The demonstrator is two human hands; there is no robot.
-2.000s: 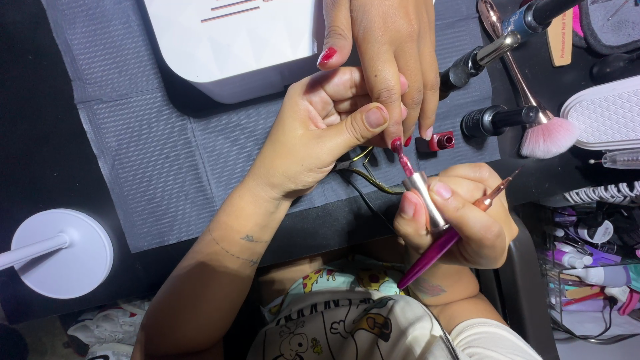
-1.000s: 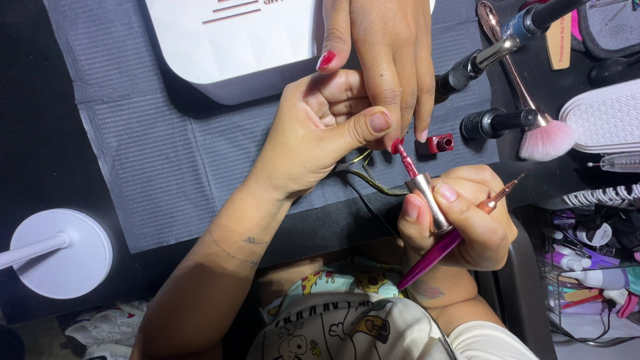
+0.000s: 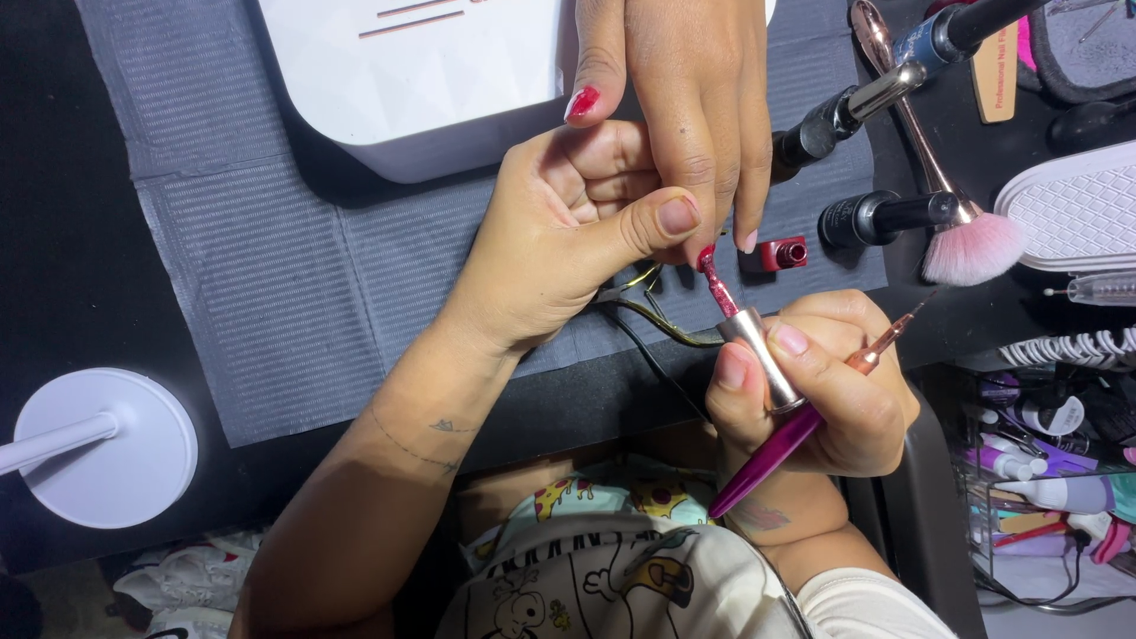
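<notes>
My left hand (image 3: pixel 577 222) holds another person's index finger, its thumb on top near the fingertip. That person's hand (image 3: pixel 697 89) reaches down from the top edge, with red polish on the thumbnail and index nail. Between its thumb and fingers, my right hand (image 3: pixel 816 382) grips the metallic cap of a nail polish brush (image 3: pixel 759 359); the red-coated bristles touch the index nail. A purple fine-tipped liner brush (image 3: pixel 772 457) also rests in my right hand. The open red polish bottle (image 3: pixel 783 255) lies just right of the person's fingertips.
A white nail lamp (image 3: pixel 426 80) stands at the top on a grey ribbed sheet (image 3: pixel 266 293). Dark polish bottles (image 3: pixel 852 222), a fluffy pink brush (image 3: pixel 974 248), a nail file (image 3: pixel 996 75) and a white textured case (image 3: pixel 1078 209) are at right. A white round base (image 3: pixel 106 470) is at left.
The polish brush stays at the index nail, shifting only slightly. Both my hands keep their holds.
</notes>
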